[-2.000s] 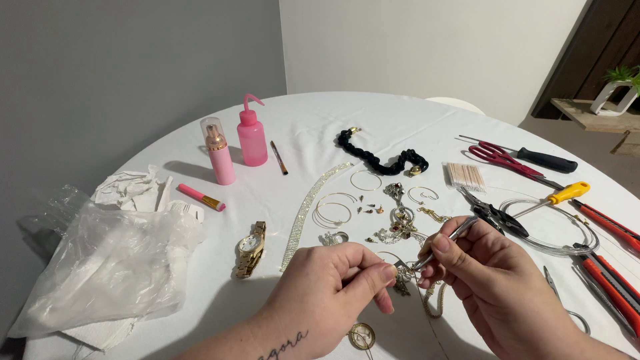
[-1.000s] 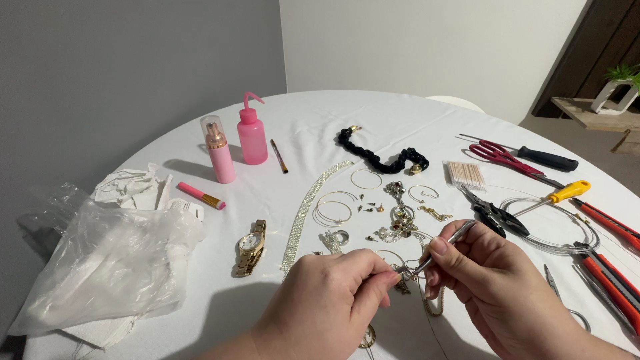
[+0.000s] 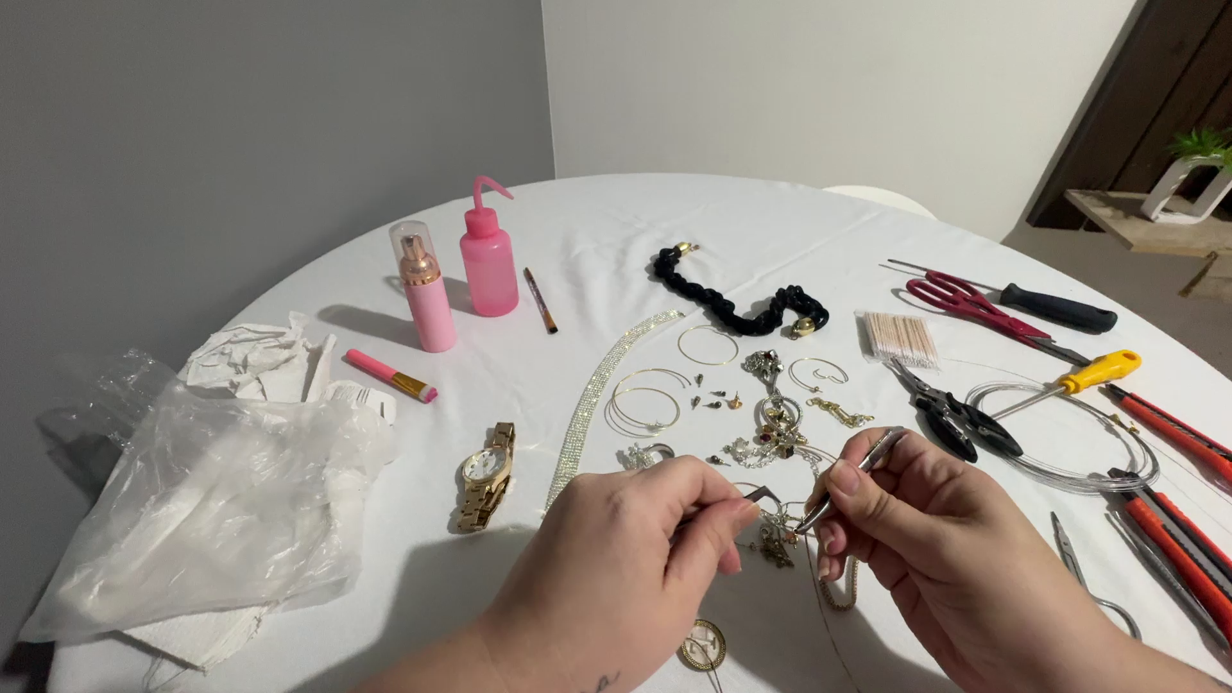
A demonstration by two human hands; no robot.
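Note:
My right hand (image 3: 914,520) grips metal tweezers (image 3: 852,481), their tips pointing down and left at a small linked jewelry piece (image 3: 775,539). Facing it, my left hand (image 3: 635,549) pinches a thin dark metal tool (image 3: 757,496), whose bent end shows past the fingertips; the rest is hidden in the fist. A thin wire or chain (image 3: 828,616) trails down below the hands. Beneath the left hand lies a round gold-rimmed pendant (image 3: 704,644). Just beyond the hands lie tangled chains and charms (image 3: 775,428), thin gold hoops (image 3: 645,404) and a rhinestone band (image 3: 602,395).
A gold wristwatch (image 3: 488,474), plastic bag (image 3: 221,500), pink brush (image 3: 390,373), pump bottle (image 3: 431,298) and squeeze bottle (image 3: 490,265) stand or lie left. A black necklace (image 3: 736,306) lies behind. Right are cotton swabs (image 3: 898,339), pliers (image 3: 953,409), coiled wire (image 3: 1039,472), scissors (image 3: 972,306) and a screwdriver (image 3: 1102,371).
The bent end of a metal tool now shows at my left fingertips. My left hand has shifted slightly, and its forearm tattoo is mostly out of view compared with two seconds ago.

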